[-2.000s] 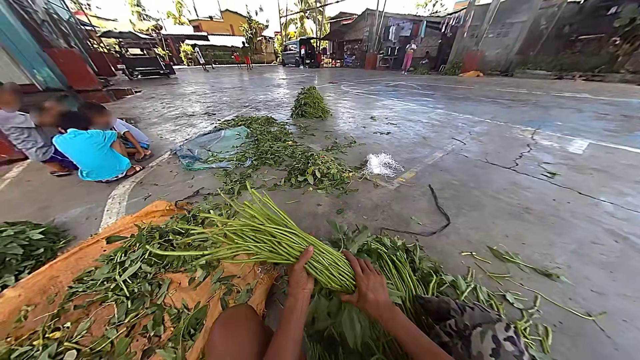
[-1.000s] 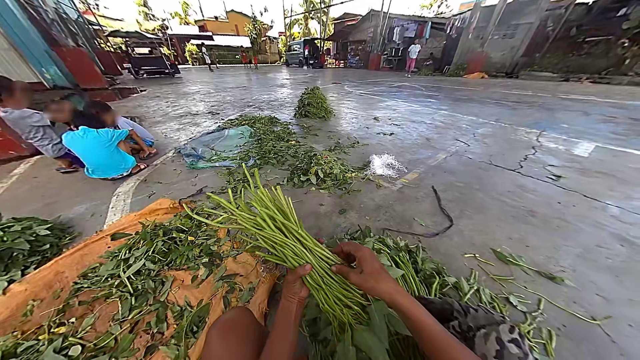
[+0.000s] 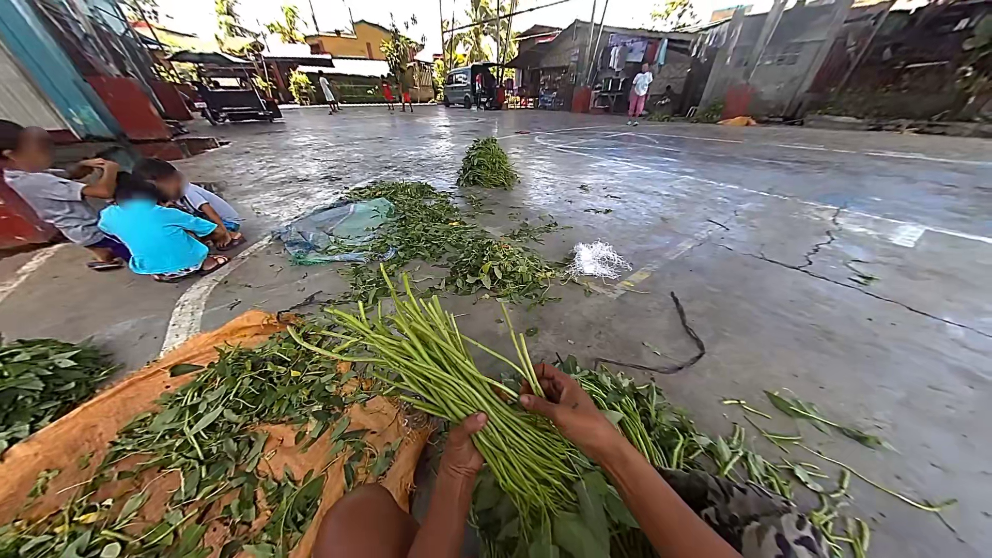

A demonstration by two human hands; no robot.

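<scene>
A thick bundle of long green leafy-vegetable stems (image 3: 442,372) lies slantwise over my lap, cut ends pointing up and left, leaves at the lower end. My left hand (image 3: 465,449) grips the bundle from its left side, thumb on top. In my right hand (image 3: 562,407), a few stems are pinched between thumb and fingers, standing apart at the bundle's right edge. More leafy stems (image 3: 659,422) lie beneath and to the right of the bundle. An orange sheet (image 3: 302,446) at the lower left carries loose leaves and stems.
Ahead lie scattered greens (image 3: 434,225), a teal mesh sack (image 3: 337,229), a heap of greens (image 3: 487,164), white stringy material (image 3: 598,260) and a black cord (image 3: 694,341). Several people crouch at the left, one in a blue shirt (image 3: 151,232). Another leaf pile (image 3: 46,380) sits at the left edge.
My right hand, earlier against the bundle, now holds a few stems apart from it. The bundle's cut ends have swung from pointing left to pointing more upward.
</scene>
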